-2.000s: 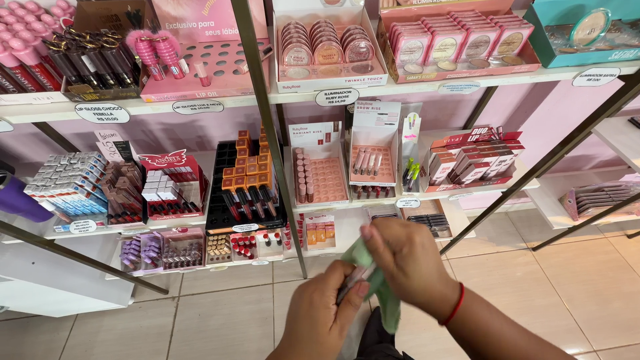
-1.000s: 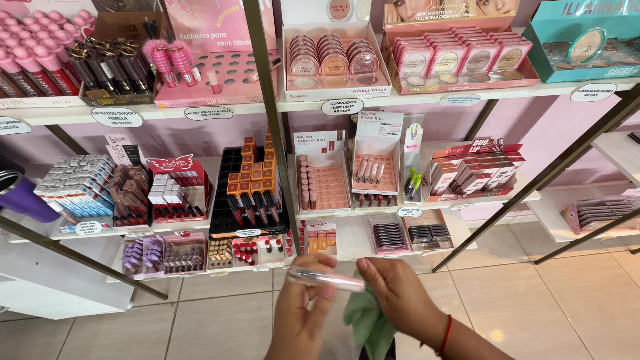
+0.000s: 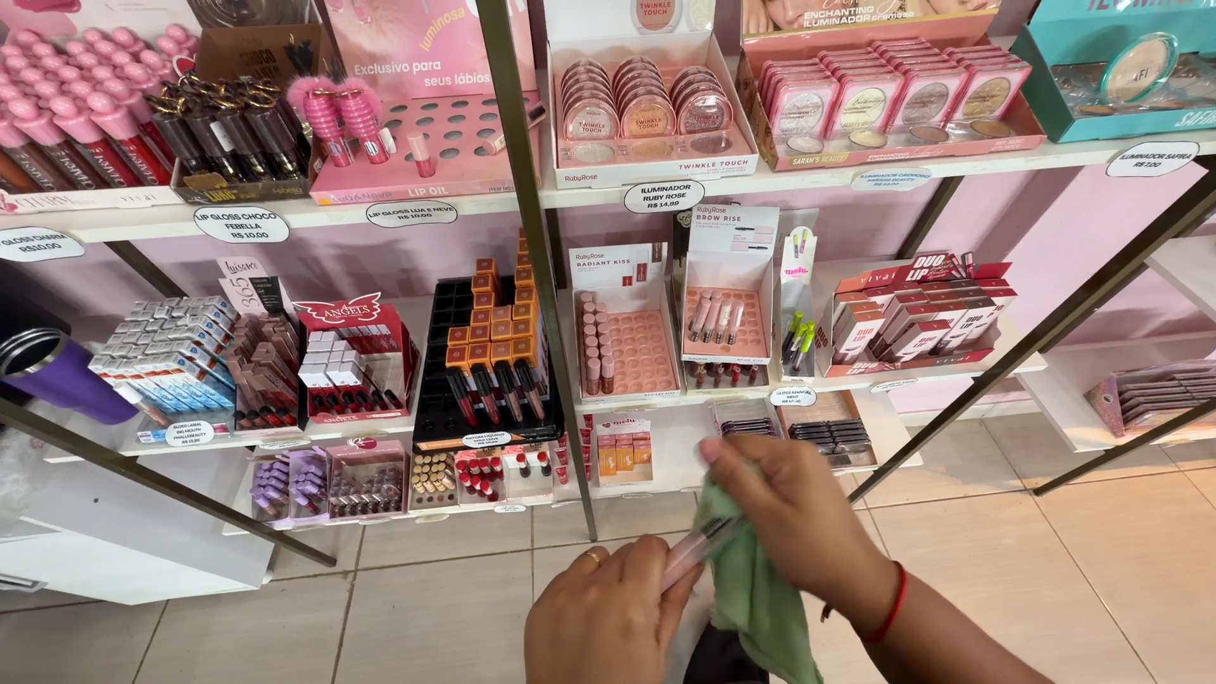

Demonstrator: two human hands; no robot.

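Observation:
My left hand [image 3: 608, 608], with a ring on one finger, grips a slim pink cosmetic tube [image 3: 686, 556] with a clear section. The tube tilts up to the right, and its upper end lies against a green cloth [image 3: 755, 589]. My right hand [image 3: 788, 518], a red cord around its wrist, holds this cloth around the tube's upper end. Below the hand the cloth hangs down. Both hands are in front of the lowest shelf. Similar slim tubes [image 3: 714, 316] stand in a pink display box [image 3: 727, 275] on the middle shelf.
White shelves [image 3: 608, 486] on dark metal posts [image 3: 532, 190] carry cosmetic displays, among them a lip gloss box [image 3: 622, 351] and compact powders [image 3: 651, 104]. At the left leans a purple tumbler [image 3: 66, 380] near a white cabinet [image 3: 142, 551]. Tiled floor [image 3: 456, 598] lies below.
One second ago the tube lay nearly level between my hands, with more of it showing; now it is tilted and its upper end is in the cloth. The right hand has moved up over it.

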